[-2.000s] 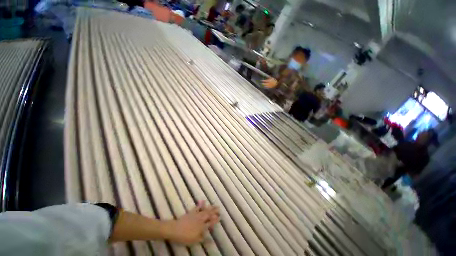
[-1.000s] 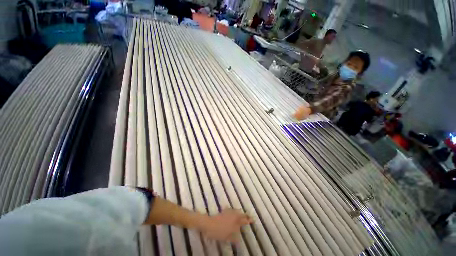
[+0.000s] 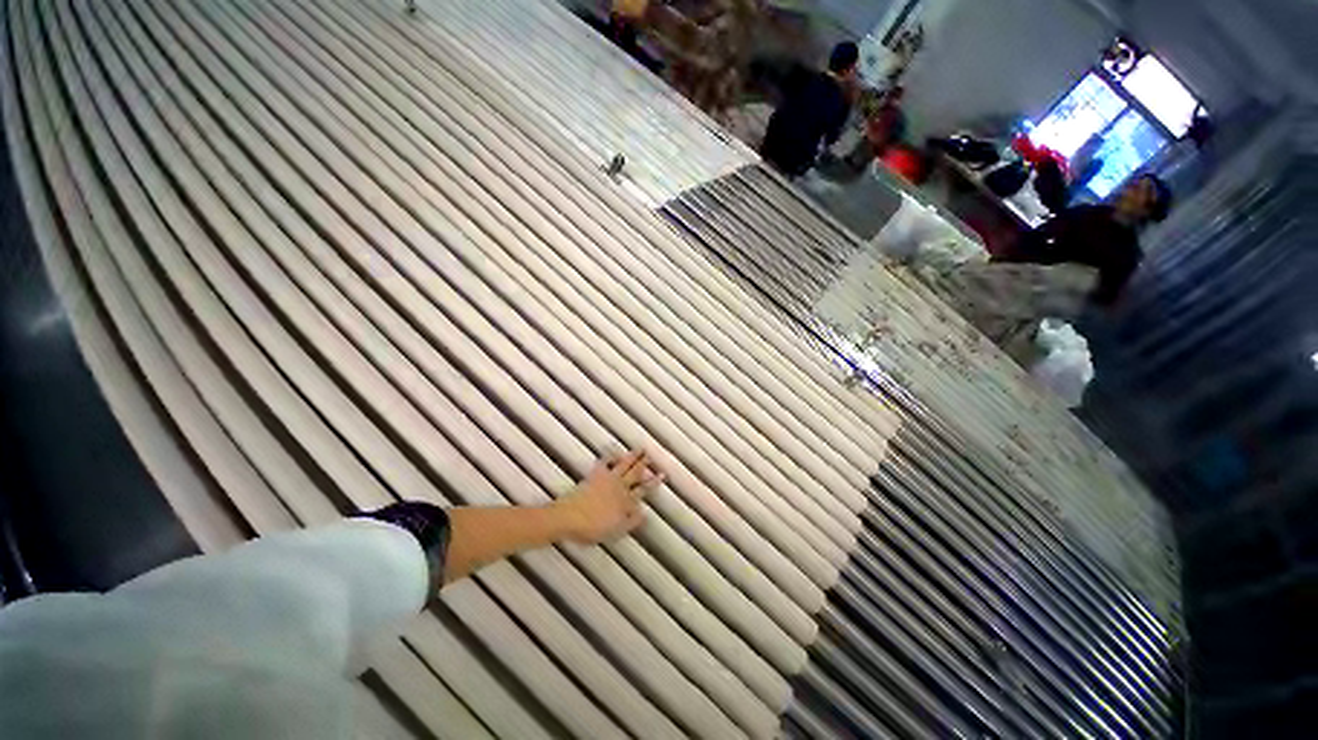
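Observation:
Long pale beige strips (image 3: 434, 311) lie side by side in rows with dark gaps. They stop at the right, where shiny bare metal tubes (image 3: 961, 578) run on. My left hand (image 3: 614, 499) reaches in from the lower left in a light sleeve with a dark cuff. It lies palm down on the strips near their right ends, fingers somewhat apart, with nothing seen in it. My right hand is not in view.
A small metal clip (image 3: 616, 166) sits at the far edge of the beige strips. Beyond are whiter strips (image 3: 679, 145) and more tubes. A person in dark clothes (image 3: 807, 119) is at the far side, another (image 3: 1091, 239) farther right. A dark aisle (image 3: 87, 434) runs at the left.
The view has swung right, bringing more bare tubes and the window into sight. My left hand now lies flatter, with its fingers more spread, nearer the strips' ends.

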